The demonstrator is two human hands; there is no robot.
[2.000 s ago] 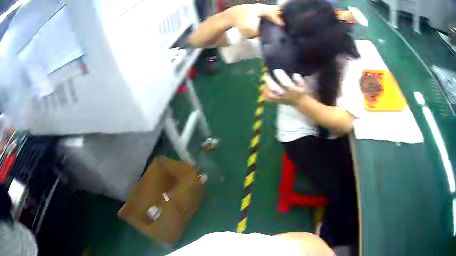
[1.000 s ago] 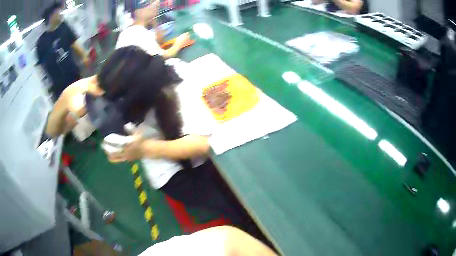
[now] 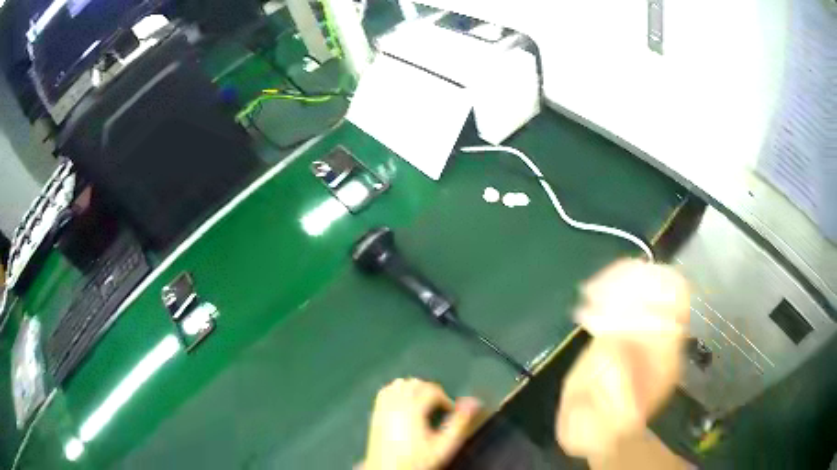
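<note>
A black barcode scanner point(image 3: 404, 277) lies on the dark green mat in front of me, its wide head pointing to the upper left. Its thin black cord point(image 3: 491, 343) runs to the mat's edge. My left hand point(image 3: 413, 427) is at the bottom centre, near the mat's front edge, with fingers curled and a dark gap beside the thumb. Whether it holds anything is unclear. My right hand point(image 3: 629, 330) is blurred, right of the mat's edge; its fingers and any contents cannot be made out. Neither hand touches the scanner.
Two phone frames point(image 3: 351, 179) point(image 3: 188, 310) lie spaced apart on the shiny green conveyor belt. A white sheet point(image 3: 408, 110), small white pieces point(image 3: 506, 197) and a curving white cable point(image 3: 587, 224) are beyond the scanner. A black keyboard point(image 3: 96, 298) and black panel point(image 3: 165, 138) stand across the belt.
The view has swung right, from the seated co-worker and orange tray to the scanner and phone frames. Both my hands have come into view.
</note>
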